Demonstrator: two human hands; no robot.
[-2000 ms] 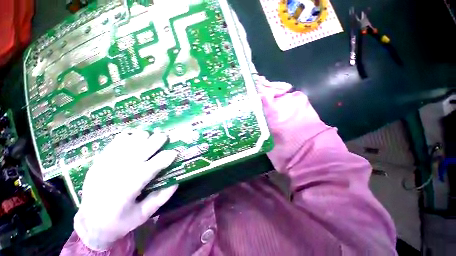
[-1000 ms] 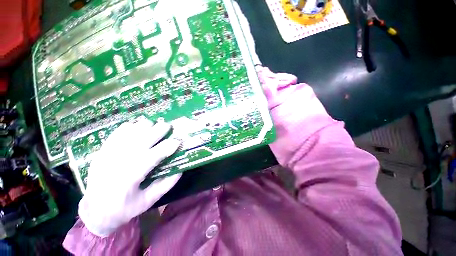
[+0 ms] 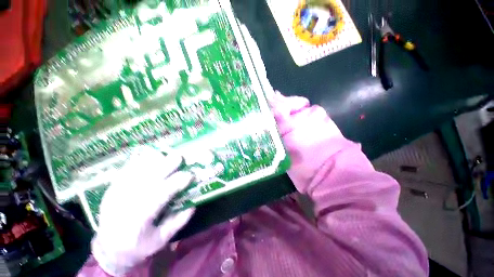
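A large green circuit board (image 3: 216,116) is held up in front of me, solder side facing me, tilted, with silvery tracks and a pale border. My left hand (image 3: 135,208) in a white glove grips its near left edge, fingers over the solder face, thumb at the lower edge. My right hand (image 3: 253,51), white-gloved, is at the board's right edge. Only a narrow strip of the glove shows there; its fingers are hidden behind the board. The picture is slightly blurred.
Another board with parts (image 3: 24,230) lies at the left. Red slabs (image 3: 19,40) are at the far left. A white card (image 3: 303,53) holds a yellow ring (image 3: 338,33). Cutters (image 3: 385,48) and a thin metal strip (image 3: 374,51) lie on the dark green bench (image 3: 346,108).
The board and both hands stay together, with the grip looking the same. The view has shifted slightly, so the card and cutters sit a little lower and further left than a second ago.
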